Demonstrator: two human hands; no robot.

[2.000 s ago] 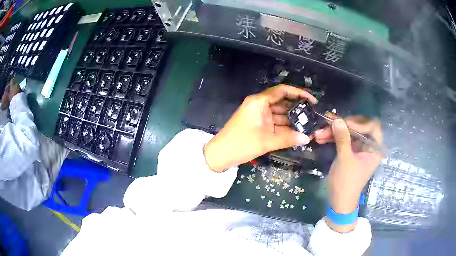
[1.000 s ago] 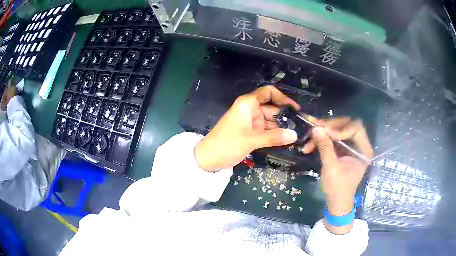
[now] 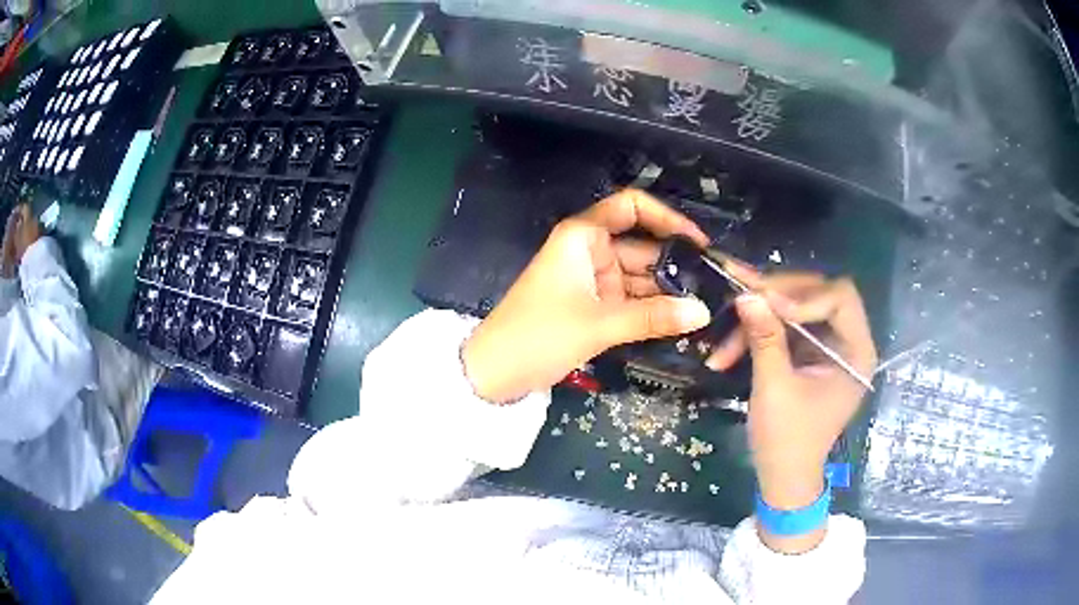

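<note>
My left hand [image 3: 568, 301] holds a small black housing [image 3: 684, 270] between thumb and fingers, above the black press base. My right hand [image 3: 811, 355], with a blue wrist strap [image 3: 793, 516], grips thin silver tweezers [image 3: 816, 340]. The tweezers' tip points at the housing's upper edge; whether it touches is too blurred to tell. The inside of the housing is dark and mostly hidden. Small gold-silver metal parts [image 3: 645, 431] lie loose in a pile on the green bench below the hands.
The black press base [image 3: 473, 225] lies behind my hands. A clear guard [image 3: 663, 89] with lettering spans above it. A black housing tray [image 3: 243, 213] is at left, a clear component tray [image 3: 958, 437] at right. Another person's sleeve [image 3: 47, 343] and a blue stool [image 3: 189, 443] are far left.
Both hands have moved a little left. The housing has tilted, so its pale inner rectangle no longer shows. The tweezers stay in my right hand at the housing.
</note>
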